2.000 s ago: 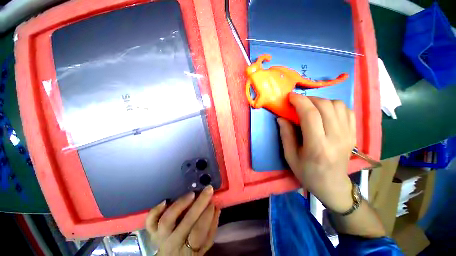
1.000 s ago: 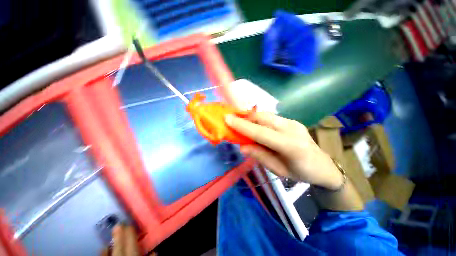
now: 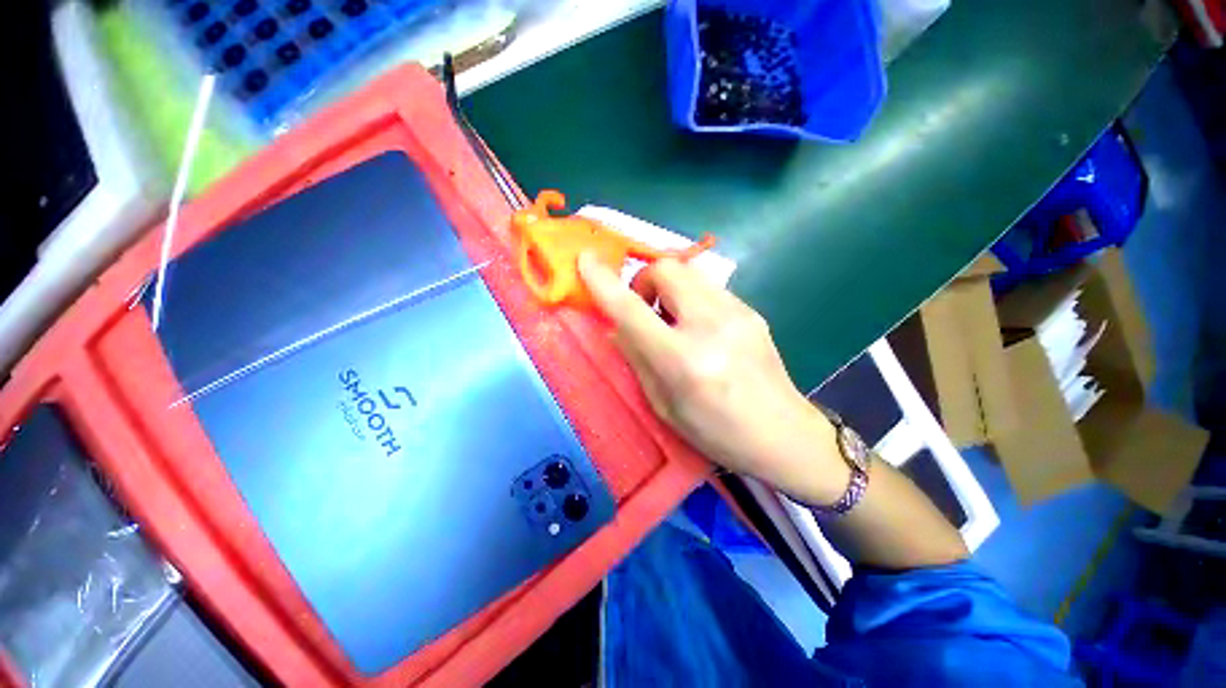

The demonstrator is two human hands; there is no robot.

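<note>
A blue-grey tablet (image 3: 390, 417) with a SMOOTH logo lies back up in the right pocket of the coral-red foam tray (image 3: 424, 128). Its camera module area (image 3: 558, 495) is at the lower right corner. My right hand (image 3: 713, 356) holds the orange air blow gun (image 3: 565, 255) at the tray's right edge; its thin nozzle points up and left. A second tablet (image 3: 81, 551) under wrinkled clear film shows partly at the lower left. My left hand is not in view.
A blue parts bin (image 3: 840, 67) of small black pieces stands on the green bench (image 3: 861, 215). A white wipe (image 3: 706, 255) lies behind the blow gun. A blue parts tray (image 3: 276, 47) is at the upper left. Open cardboard boxes (image 3: 1035, 417) stand at the right.
The view has swung right and steadied. My right hand has moved the blow gun off the right tablet to the tray's right edge. My left hand has left the picture.
</note>
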